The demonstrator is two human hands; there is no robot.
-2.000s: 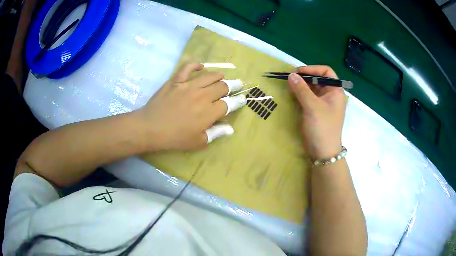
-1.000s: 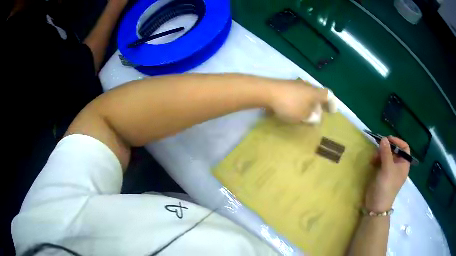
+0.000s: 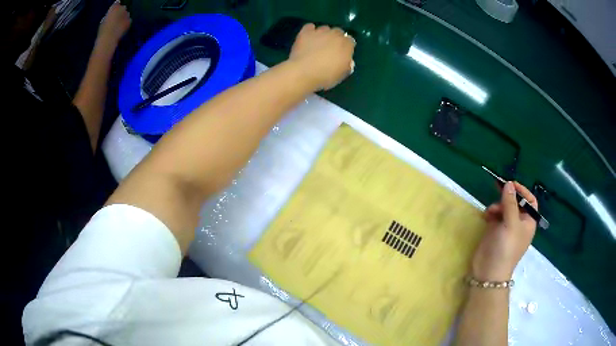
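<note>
My left hand is stretched out over the green belt. Its fingers are curled at a black phone frame lying there; whether they grip it is hidden. My right hand holds dark tweezers, tip pointing up and left over the belt's edge. Small black adhesive pieces lie in two rows on the yellow paper sheet in front of me.
A blue reel with a thin black stick across it stands at the left. More black frames lie on the green belt. A pale tape roll is at the far side. Another person's arm is at left.
My left hand has moved off the yellow paper, up and away to the frame on the belt. My right hand keeps the tweezers near the paper's right edge. The view has shifted.
</note>
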